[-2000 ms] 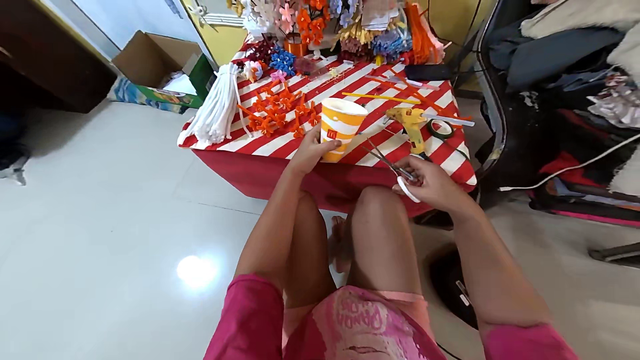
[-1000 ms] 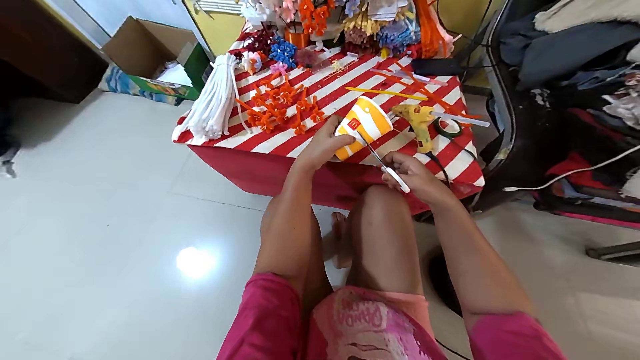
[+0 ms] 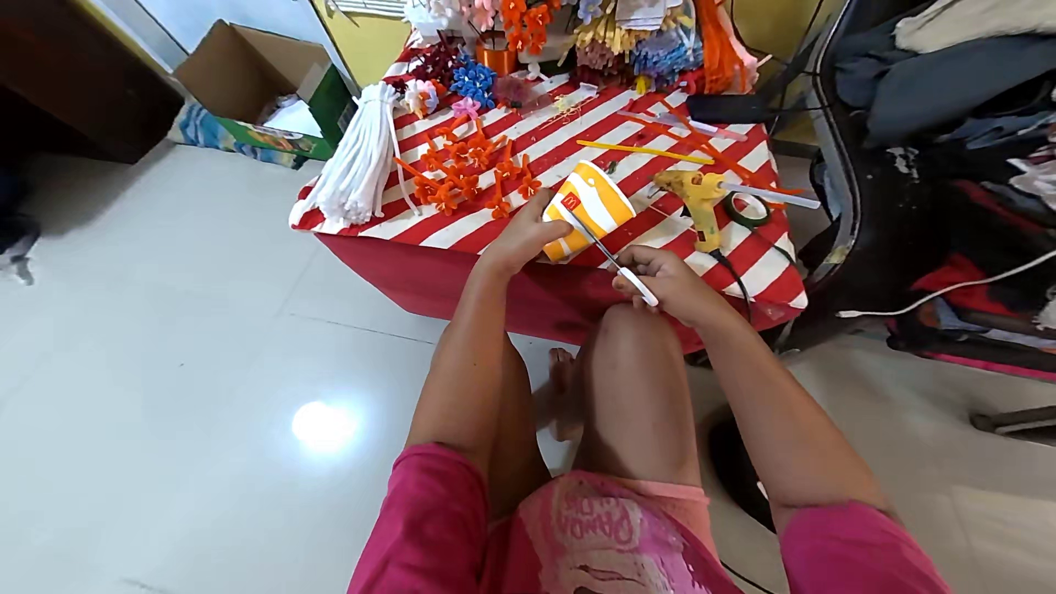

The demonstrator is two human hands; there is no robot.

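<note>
A yellow-and-white striped paper cup (image 3: 601, 200) lies tilted in my left hand (image 3: 528, 233), its mouth toward the upper right. My right hand (image 3: 665, 281) grips white-handled scissors (image 3: 637, 286); their blades reach up-left against the cup's side, and whether they cut into it cannot be told. Right of the cup rests a yellow hot glue gun (image 3: 698, 198) with a glue stick in its back, beside a roll of dark green tape (image 3: 747, 209). Orange pipe-cleaner flowers (image 3: 470, 165) lie left of the cup, with a bundle of white pipe cleaners (image 3: 360, 161) beyond them.
The table has a red-and-white striped cloth (image 3: 450, 235). Bundles of coloured pipe cleaners (image 3: 667, 51) and a blue flower (image 3: 473, 81) stand at the back. A yellow stick (image 3: 643, 152) lies behind the cup. An open cardboard box (image 3: 285, 132) is on the floor, left.
The cup was upright two seconds ago and is now tilted to the right. The scissors, apart from the cup and open then, now have their blades against its side.
</note>
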